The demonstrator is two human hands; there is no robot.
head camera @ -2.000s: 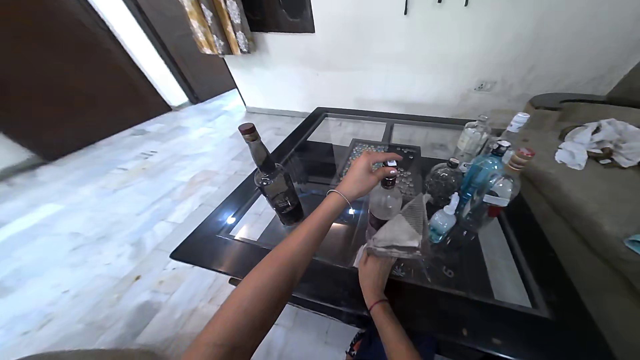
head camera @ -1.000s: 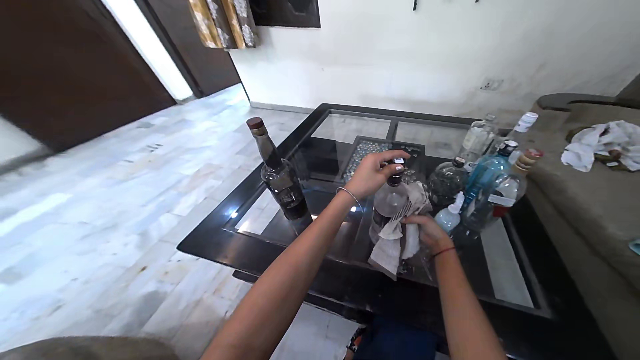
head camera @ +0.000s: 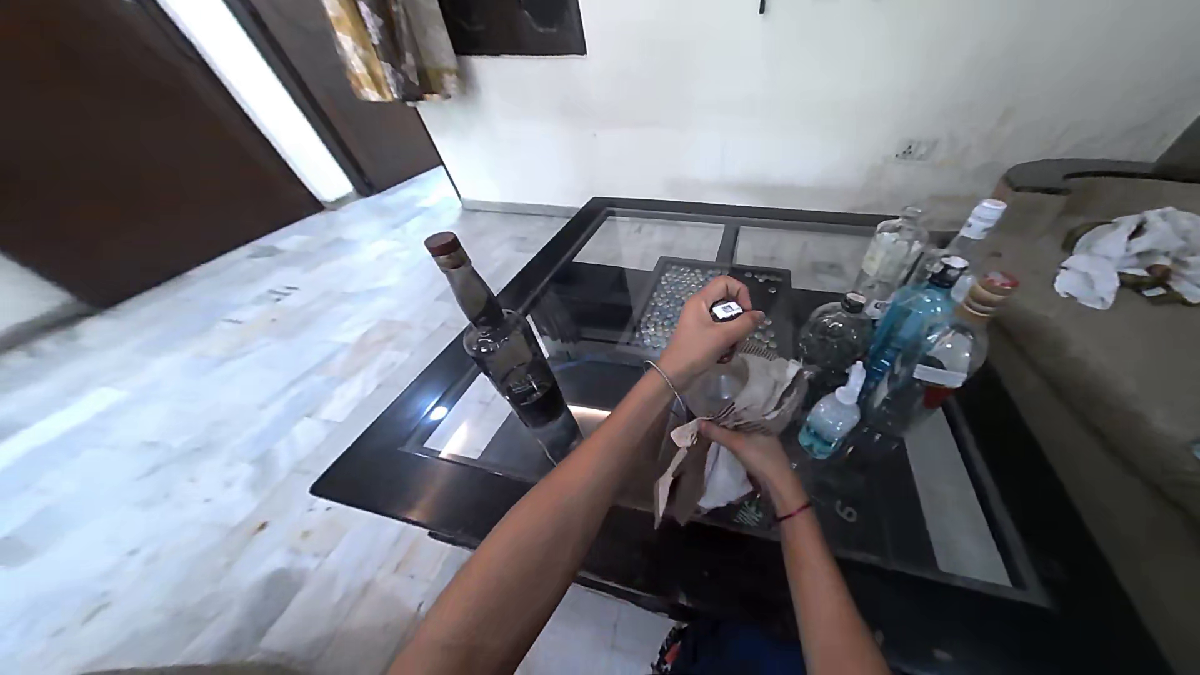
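Observation:
My left hand [head camera: 711,328] grips the dark capped neck of a clear glass bottle [head camera: 720,386] standing on the glass-topped table [head camera: 403,487]. Against that bottle's body, my right hand [head camera: 755,455] presses a crumpled sheet of paper [head camera: 773,394], with a white cloth or tissue [head camera: 724,478] hanging below. The paper hides much of the bottle. Off to the left stands a dark glass bottle [head camera: 516,370] with a reddish-brown cap. A small squeeze bottle [head camera: 831,417] with a white nozzle and blue liquid is just right of my right hand.
Several bottles crowd the table's right side, among them a blue glass bottle [head camera: 905,323], a round dark bottle [head camera: 836,333] and a cork-topped bottle [head camera: 947,356]. Behind my left hand lies a board with glass pieces [head camera: 670,295]. A sofa [head camera: 1078,375] with white cloth [head camera: 1139,253] borders the right.
My right hand has moved from low in front of the bottle to its right side, and the paper now wraps around the bottle. My left hand stays at the neck.

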